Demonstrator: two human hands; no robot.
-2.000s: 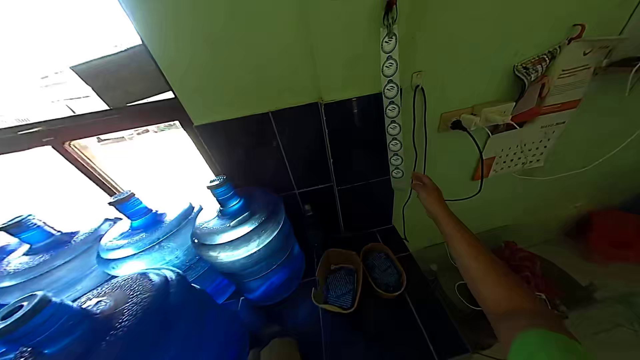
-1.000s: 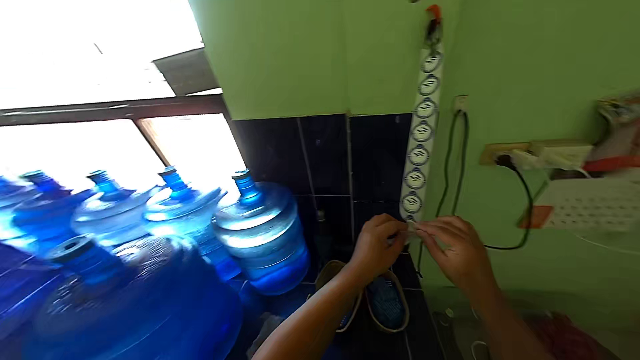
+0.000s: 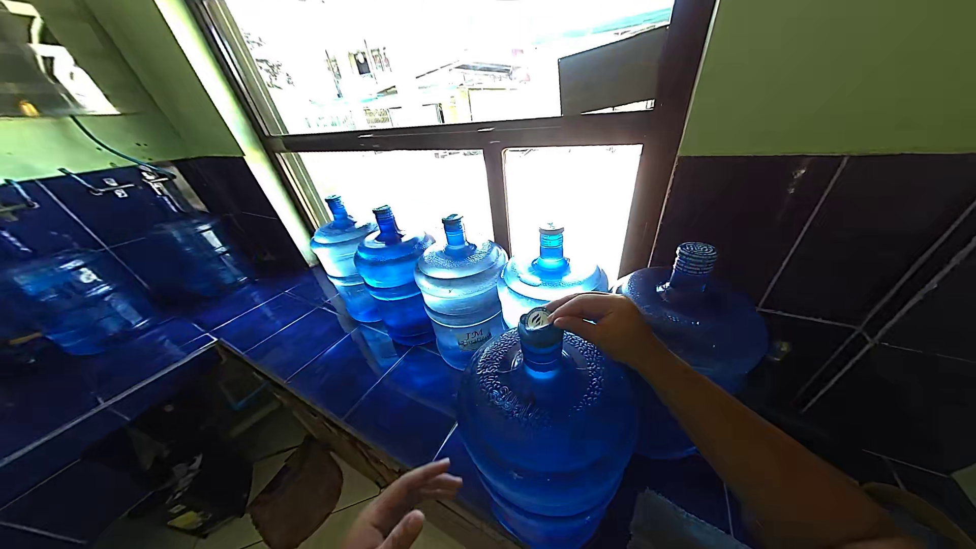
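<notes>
A large blue plastic water jug point(image 3: 545, 450) stands upright on the tiled counter, nearest to me. On top of its capped neck lies a round white sticker point(image 3: 537, 319) with a dark mark. My right hand point(image 3: 602, 324) reaches in from the right, its thumb and fingertips at the sticker's edge; whether they still grip it I cannot tell. My left hand point(image 3: 408, 503) is low in the view, left of the jug, fingers apart and holding nothing. Just behind and right of this jug stands another blue jug point(image 3: 694, 335) with a ridged cap.
Several capped water jugs point(image 3: 461, 286) stand in a row along the window point(image 3: 496, 137). Further jugs point(image 3: 76, 301) stand at the left under wall taps. The counter's front edge point(image 3: 305, 412) runs diagonally above the floor. A grey-blue cloth or sheet point(image 3: 675, 522) lies at the lower right.
Both hands have left the hanging sticker strip at the wall. The right hand is now at the near jug's cap, the left low and apart. The view has swung left.
</notes>
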